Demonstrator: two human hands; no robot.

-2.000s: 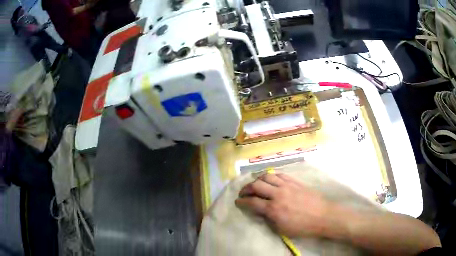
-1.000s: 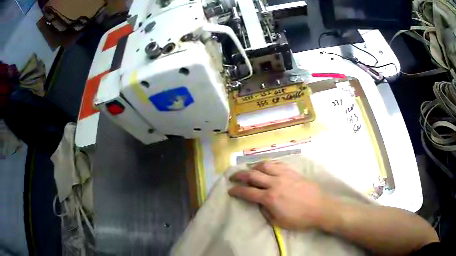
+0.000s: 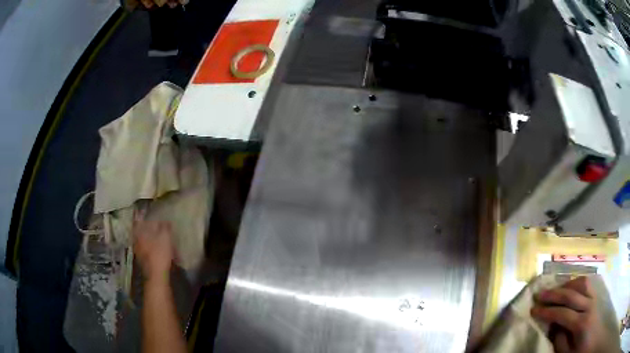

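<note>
My left hand (image 3: 153,247) is at the far left, blurred, against the hanging beige pieces (image 3: 131,162) with thin cords; whether it grips one is unclear. My right hand (image 3: 572,310) is at the lower right edge, fingers curled on a beige fabric piece (image 3: 519,324) that is bunched up. That piece lies over the front of the sewing template (image 3: 528,245), which has a red-marked strip. The sewing machine head (image 3: 587,114), with a red button, stands behind the template, cut off by the right edge.
A grey metal bed plate (image 3: 345,234) lies between my hands. A yellowish tape roll (image 3: 252,62) sits on an orange patch of the white table end (image 3: 224,110). Dark machine parts (image 3: 442,62) stand at the back. Part of a person's hand shows at the top left.
The view has swung left. My left hand has come into view at the hanging pieces. My right hand remains on the fabric, whose near edge is now lifted and bunched.
</note>
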